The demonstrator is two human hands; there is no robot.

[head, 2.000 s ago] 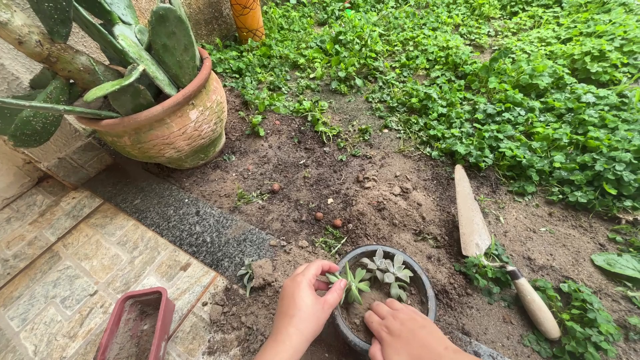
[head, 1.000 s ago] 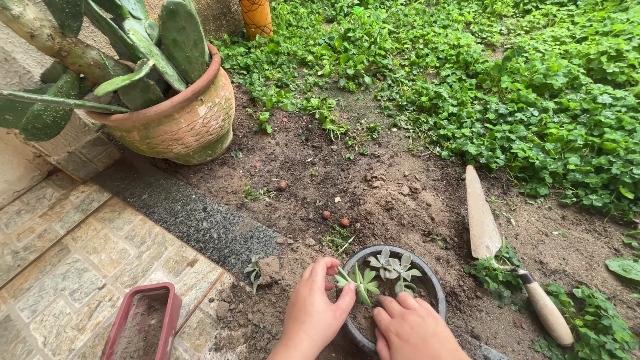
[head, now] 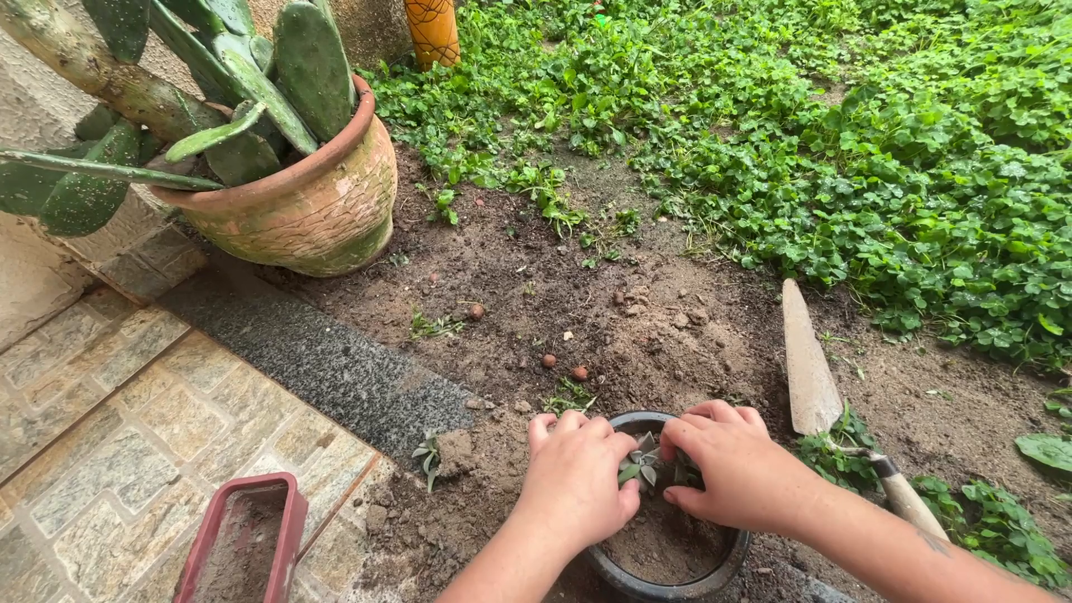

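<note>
A round dark pot [head: 735,563] with soil [head: 662,540] stands on the ground between my hands. My left hand [head: 578,473] reaches over its left rim, fingers bent beside a grey-green succulent [head: 641,467]. Over the right side of the pot, my right hand [head: 737,461] has its fingers curled around more succulent leaves; its thumb points down to the soil. The fingers hide part of the plants, so whether either hand grips them is unclear. A small uprooted succulent with a soil clump [head: 429,459] lies left of the pot.
A masonry trowel [head: 811,368] lies right of the pot, near green ground cover [head: 837,167]. A reddish rectangular planter [head: 285,536] sits on stone paving [head: 117,469] at lower left. A large clay pot [head: 293,209] with cactus stands upper left, beside a granite strip [head: 327,352].
Both hands have moved to the far part of the pot and now cover much of the succulents. The green rosette seen beside my left fingers earlier is now largely hidden.
</note>
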